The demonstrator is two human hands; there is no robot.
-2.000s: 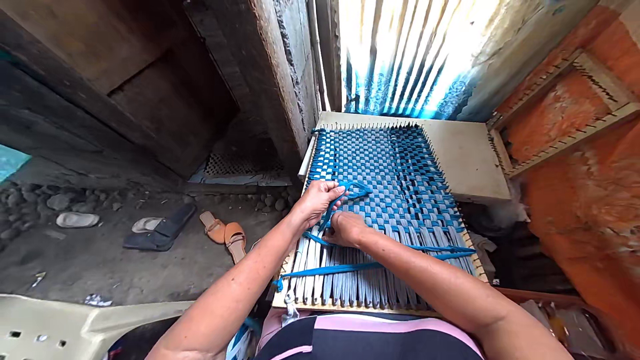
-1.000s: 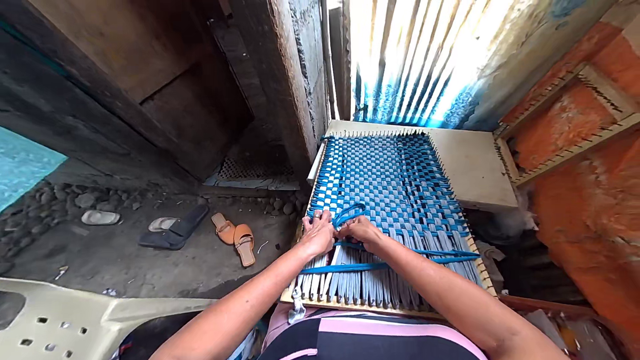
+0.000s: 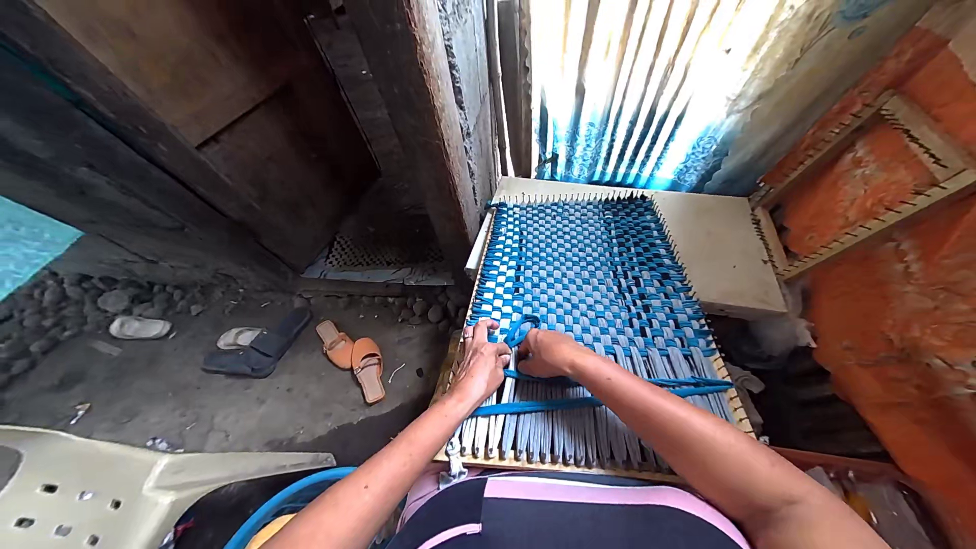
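Observation:
A wooden peg loom frame (image 3: 736,396) tilts up from my lap onto a pale tabletop. It carries a checked weave (image 3: 579,259) of blue and grey-white fabric loops, with bare grey and white warp loops (image 3: 564,438) at the near end. My left hand (image 3: 483,358) rests at the left edge of the weave, fingertips among the white loops. Close beside it, my right hand (image 3: 545,353) pinches the blue fabric strip, which makes a small loop (image 3: 522,329) between the hands. More blue strip (image 3: 534,406) lies across the bare warp.
The pale tabletop (image 3: 724,244) supports the frame's far end. An empty peg frame (image 3: 877,206) leans on the orange wall at right. Sandals (image 3: 366,366) and other footwear (image 3: 263,347) lie on the ground at left. A plastic chair (image 3: 91,488) and blue-rimmed basin (image 3: 282,496) are near lower left.
My left hand has shifted from the raised blue loop to the left edge of the weave. The right hand stays close to the same part of the strip.

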